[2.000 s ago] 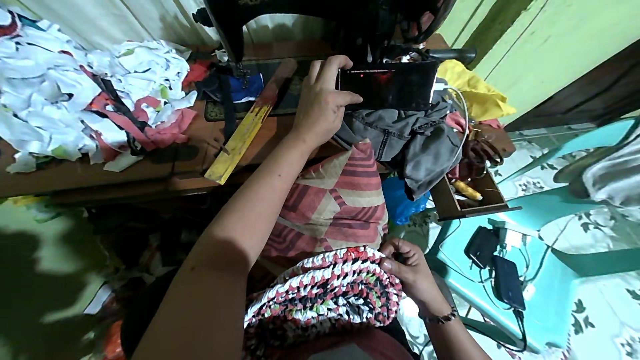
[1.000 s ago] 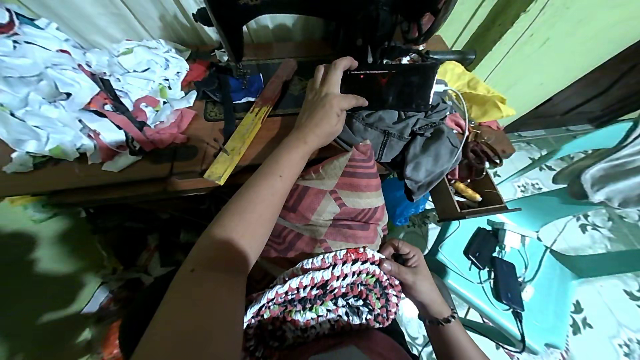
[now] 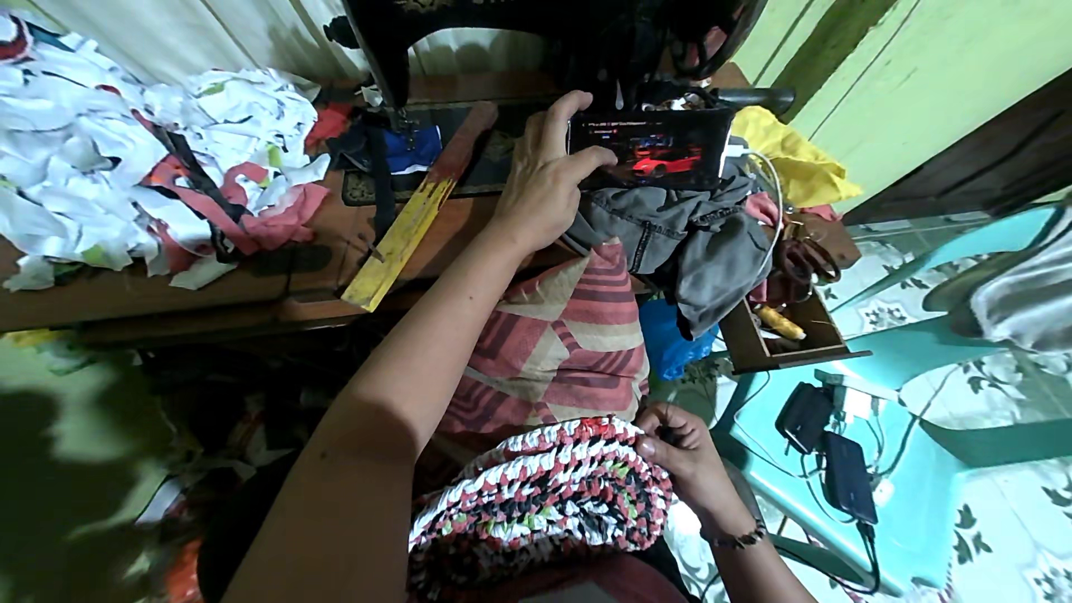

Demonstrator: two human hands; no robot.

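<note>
My left hand (image 3: 548, 172) reaches up to a smartphone (image 3: 662, 155) lying sideways in front of the sewing machine (image 3: 502, 17), its fingers at the phone's left end and one over the lit screen, which shows a red car. A white cable runs from the phone's right end. My right hand (image 3: 680, 456) pinches the right edge of a crocheted or braided rag mat (image 3: 544, 481) in red, white and black, which rests on my lap. A patterned cushion (image 3: 561, 343) lies just beyond the mat. Under the phone is grey cloth (image 3: 670, 243).
White fabric scraps (image 3: 151, 167) are heaped on the wooden table (image 3: 301, 293) at left, near a worn yellow wooden stick (image 3: 410, 226). At right are yellow cloth (image 3: 787, 159), an open drawer (image 3: 800, 352) with a thread spool, and a turquoise chair (image 3: 913, 511) holding black devices (image 3: 847, 477) and cables.
The phone's screen, mostly dark before, now shows a picture of a red car. My left thumb or finger lies further over the screen. My right hand and the mat stay in place.
</note>
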